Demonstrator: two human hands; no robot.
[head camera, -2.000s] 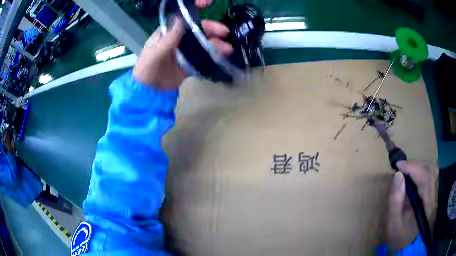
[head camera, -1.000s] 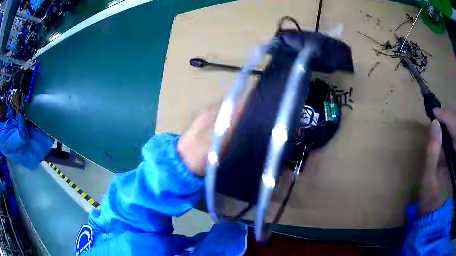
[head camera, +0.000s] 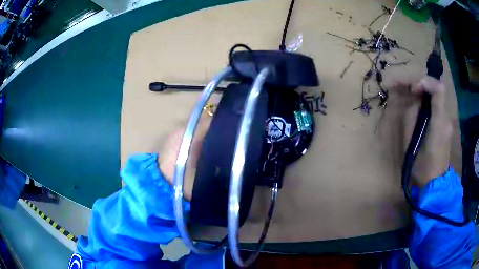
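Observation:
The headset lies at the centre of the cardboard, its black headband pad (head camera: 223, 157) beneath two silvery curved tubes (head camera: 240, 157). The open earcup (head camera: 286, 144) faces up, showing a green circuit board (head camera: 303, 121), thin wires and a round pale-marked speaker driver (head camera: 276, 129). The boom microphone (head camera: 181, 87) sticks out left. My left hand (head camera: 176, 152) is on the headset, its fingers hidden behind the tube and pad. My right hand (head camera: 433, 126), partly blurred, holds the soldering iron (head camera: 434, 65), its tip pointing to the far edge.
Small leaded components (head camera: 379, 44) are piled and strewn at the upper right of the cardboard sheet (head camera: 336, 194). Solder wire (head camera: 389, 23) runs from the green spool (head camera: 415, 9), cut off by the top edge. A black cable (head camera: 287, 26) runs to the far edge.
The headset has come down onto the cardboard and now lies steadier at the centre. The iron has left the component pile and points away. Some components are spread nearer me.

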